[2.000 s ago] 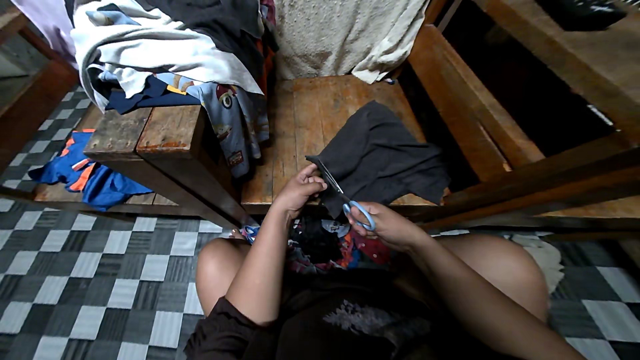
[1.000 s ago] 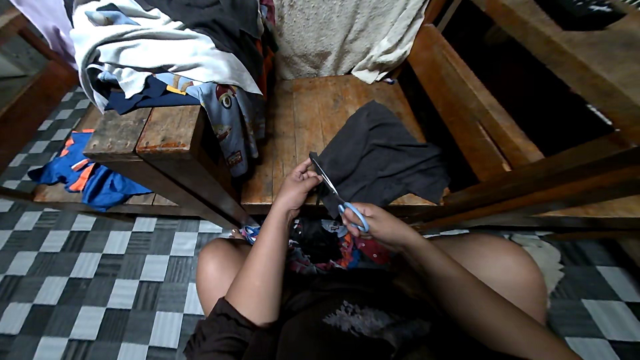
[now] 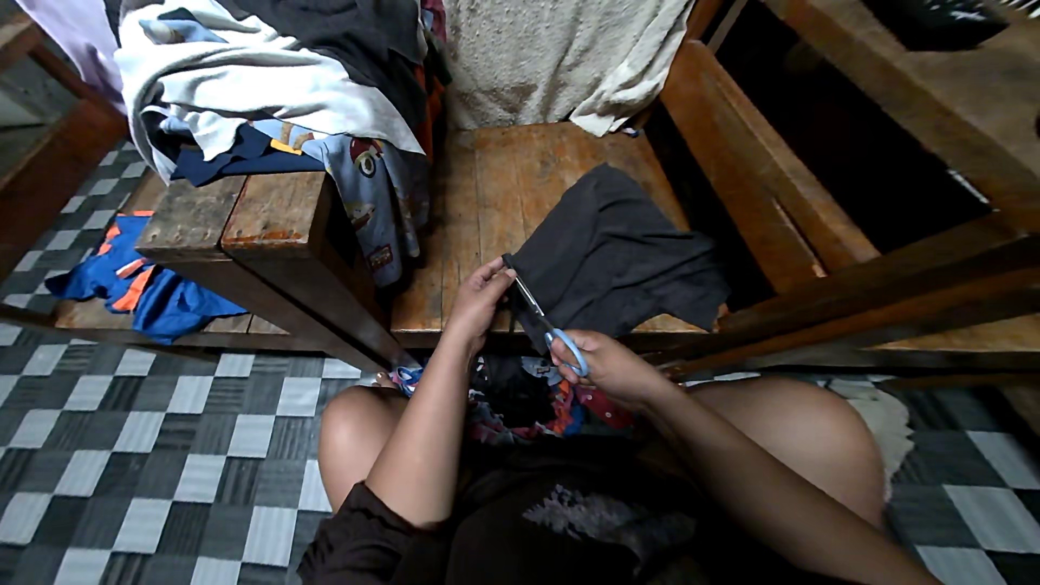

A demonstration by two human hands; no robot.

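Observation:
A dark grey cloth (image 3: 609,252) lies spread on the wooden bench seat (image 3: 479,179), its near left edge lifted at the front. My left hand (image 3: 481,299) pinches that edge between thumb and fingers. Scissors with light blue handles (image 3: 569,351) are in my right hand (image 3: 605,366), fingers through the loops. Their blades point up and left along the cloth's edge, tips close to my left fingertips. How far apart the blades are is hard to tell.
Folded and loose clothes (image 3: 276,89) are heaped on the wooden armrest (image 3: 276,211) at left. A blue and orange garment (image 3: 154,280) lies on a low shelf beyond it. Colourful fabric (image 3: 561,406) sits between my knees. A wooden rail (image 3: 764,179) borders the seat at right.
The scissors and my right hand have shifted slightly relative to the cloth's edge. My left hand keeps its pinch near the same place.

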